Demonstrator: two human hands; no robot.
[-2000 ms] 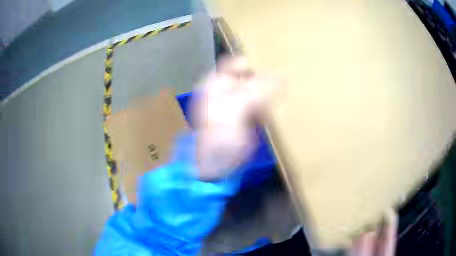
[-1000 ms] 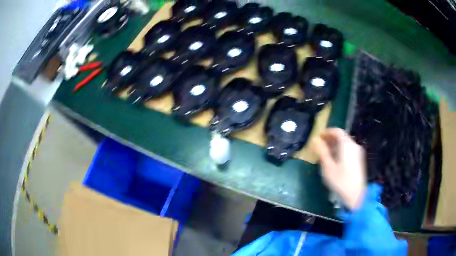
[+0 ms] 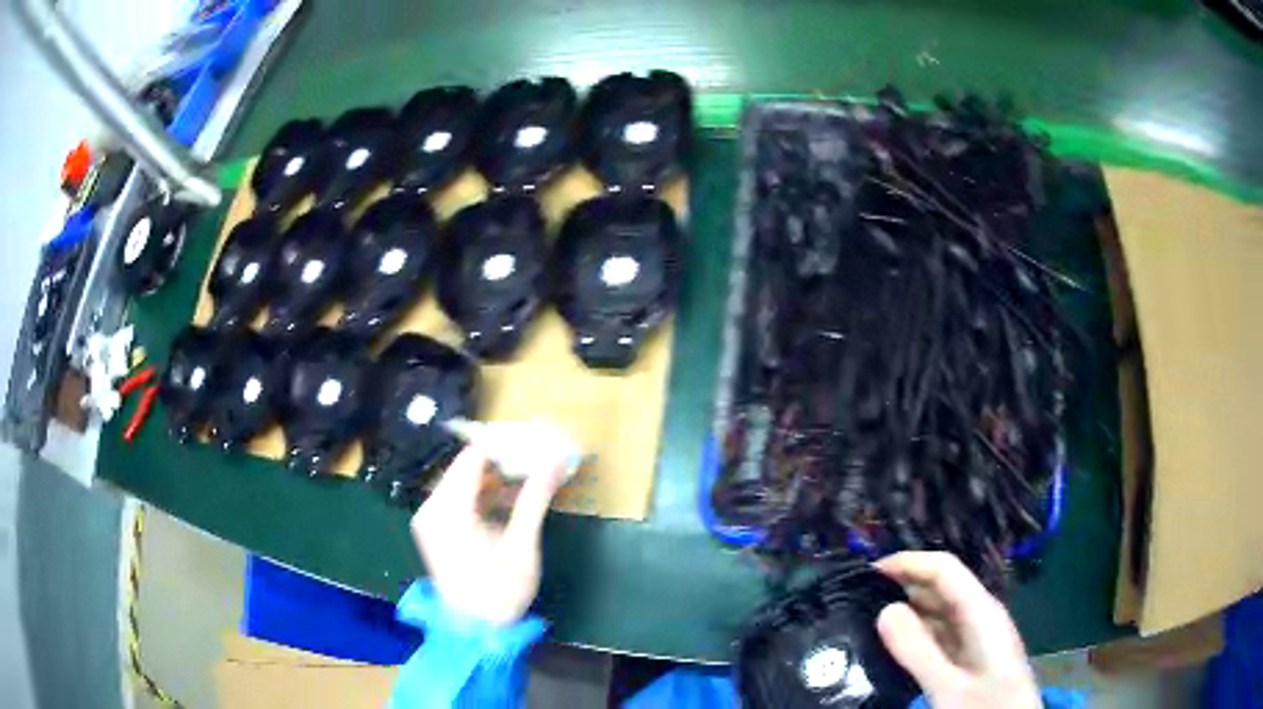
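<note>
My left hand (image 3: 478,533) holds the white glue bottle (image 3: 533,450) over the near right part of the cardboard sheet (image 3: 589,423), its thin nozzle pointing left. My right hand (image 3: 965,630) grips a black earcup housing (image 3: 827,651) at the near bench edge, its pale round centre facing up. Other earcup housings (image 3: 619,270) lie in three rows on the cardboard sheet. The parts tray (image 3: 712,492), with a blue rim, is heaped with black boom microphones (image 3: 900,333) and thin reddish wires. The lower edge of the held housing is cut off by the frame.
A cardboard box or sheet (image 3: 1191,402) stands at the right. Red-handled pliers (image 3: 139,411) and white bits lie at the bench's left end. A grey curved bar (image 3: 104,97) is at the upper left. A blue crate (image 3: 326,609) is below the bench edge.
The bottle, standing on the bench a second ago, is now in my left hand. The near-right housing has left the sheet, and my right hand now holds a housing. The view has shifted right.
</note>
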